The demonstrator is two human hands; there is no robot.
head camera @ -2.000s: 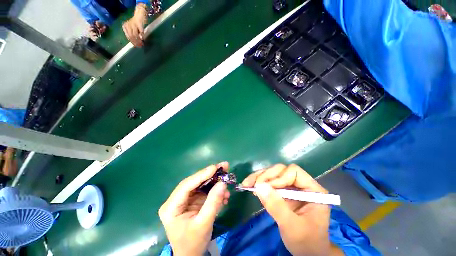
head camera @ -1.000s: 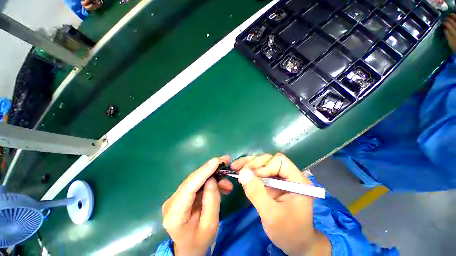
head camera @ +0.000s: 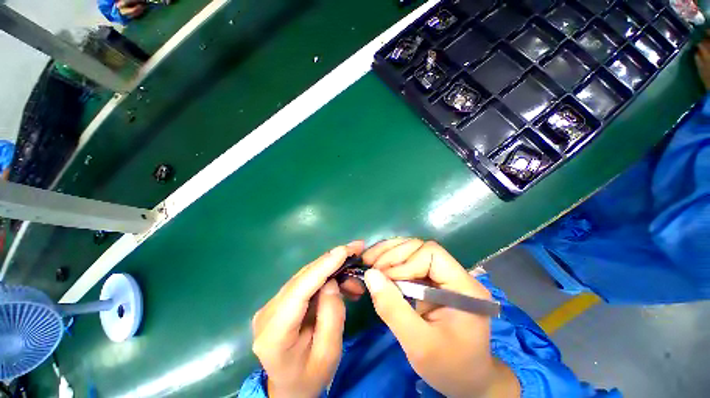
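My left hand [head camera: 300,322] holds a small black electronic unit [head camera: 352,270] in its fingertips, low in the middle of the view. My right hand [head camera: 432,315] is shut on silver tweezers [head camera: 451,298], held like a pen. The tweezer tips are at the unit and hidden by my fingers. Both hands are close together above the green bench. The unit is mostly covered by my fingertips.
A black blister tray [head camera: 500,74] lies at upper right, with units in several pockets. A white rail [head camera: 268,120] borders the green conveyor [head camera: 226,85], which carries scattered units. A pale blue fan [head camera: 27,330] stands at left. A person's blue sleeve [head camera: 677,210] is at right.
The person at right has drawn their arm back from over the tray, showing more pockets. My right hand has moved slightly left, closer to my left hand, and the tweezers have turned, looking greyer.
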